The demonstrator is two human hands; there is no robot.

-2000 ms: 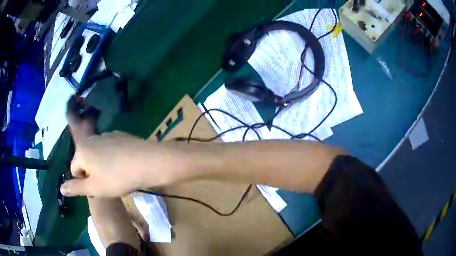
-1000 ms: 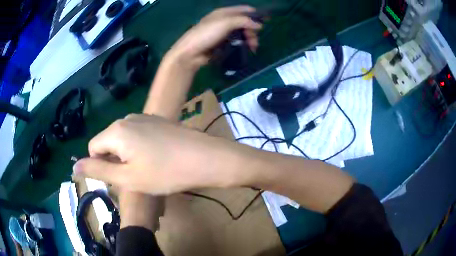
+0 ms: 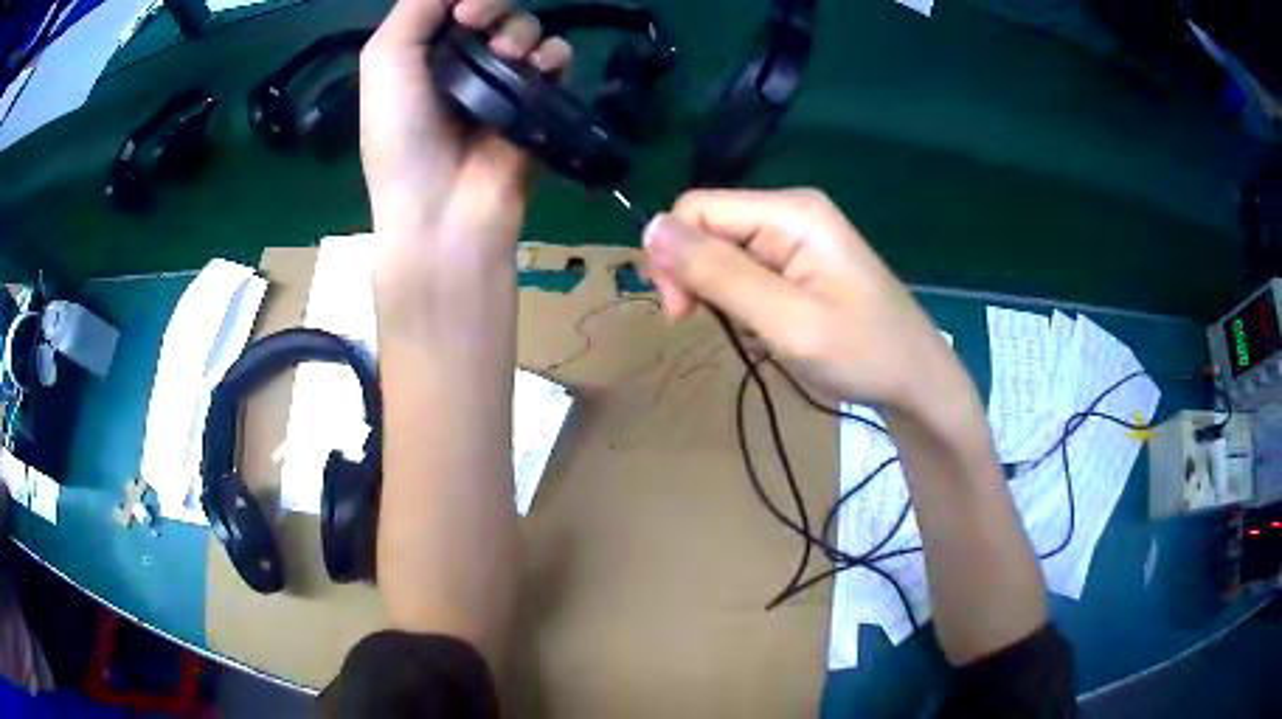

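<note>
My left hand (image 3: 457,141) holds a black headphone set (image 3: 527,106) by its ear cup, raised above the far edge of the cardboard mat. My right hand (image 3: 787,281) pinches the end of a black audio cable (image 3: 755,421). The metal tip of the audio plug (image 3: 626,205) points at the cup's lower end; I cannot tell if it is partly inside. The cable hangs from my right hand in loops over the mat and papers. The rest of the held headset is hard to make out.
Another headset (image 3: 291,351) lies on papers at the mat's left. Several headsets, one of them here (image 3: 162,145), lie on the dark green strip. The cardboard mat (image 3: 661,562) is in the middle. Paper sheets (image 3: 1083,365), a cream box (image 3: 1188,464) and a power supply (image 3: 1251,344) are at the right.
The view has turned, and the mat is now centred. My arms are no longer crossed. My left hand now holds a headset up, and my right hand has brought the cable end to it.
</note>
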